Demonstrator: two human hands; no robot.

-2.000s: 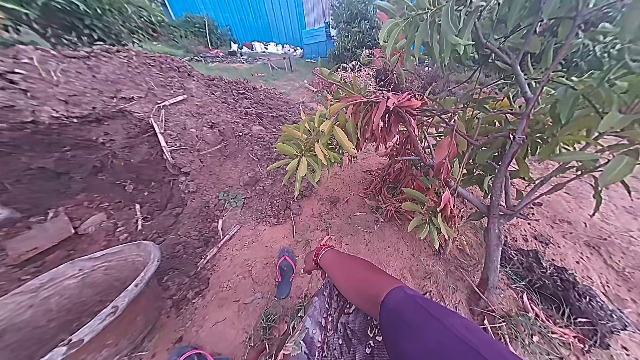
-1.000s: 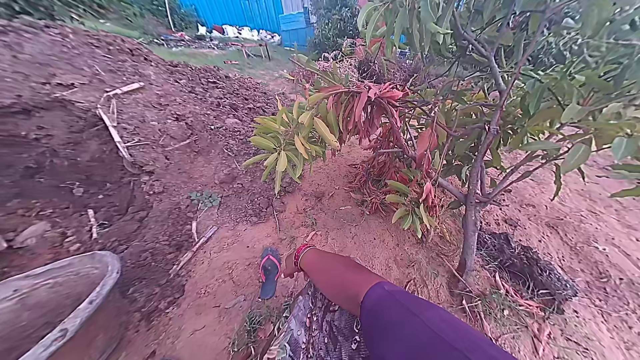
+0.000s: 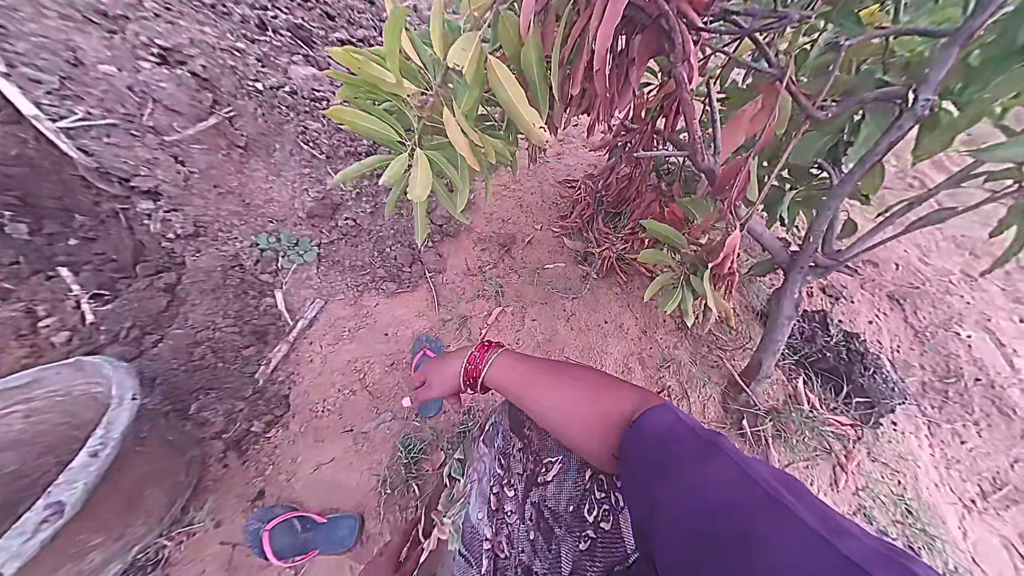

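My right hand (image 3: pixel 436 379), with red and gold bangles at the wrist, reaches down over a dark flip-flop with a pink strap (image 3: pixel 427 352). The hand covers the middle of that flip-flop; whether the fingers grip it cannot be told. A second dark flip-flop with a pink strap (image 3: pixel 320 534) lies on the reddish soil at the lower left, apart from the hand. My left hand is out of the picture. Patterned cloth (image 3: pixel 544 496) hangs below my purple sleeve.
At the left edge stands a large rounded basin (image 3: pixel 100 448) with a worn rim. A small tree (image 3: pixel 788 312) with green and dried red leaves rises at the right. Dug dark soil (image 3: pixel 184 200), dry sticks (image 3: pixel 290 340) and a small green plant (image 3: pixel 286 248) lie at the left.
The view has tilted down and come nearer to the ground. My right hand, beside the flip-flop earlier, now overlaps it.
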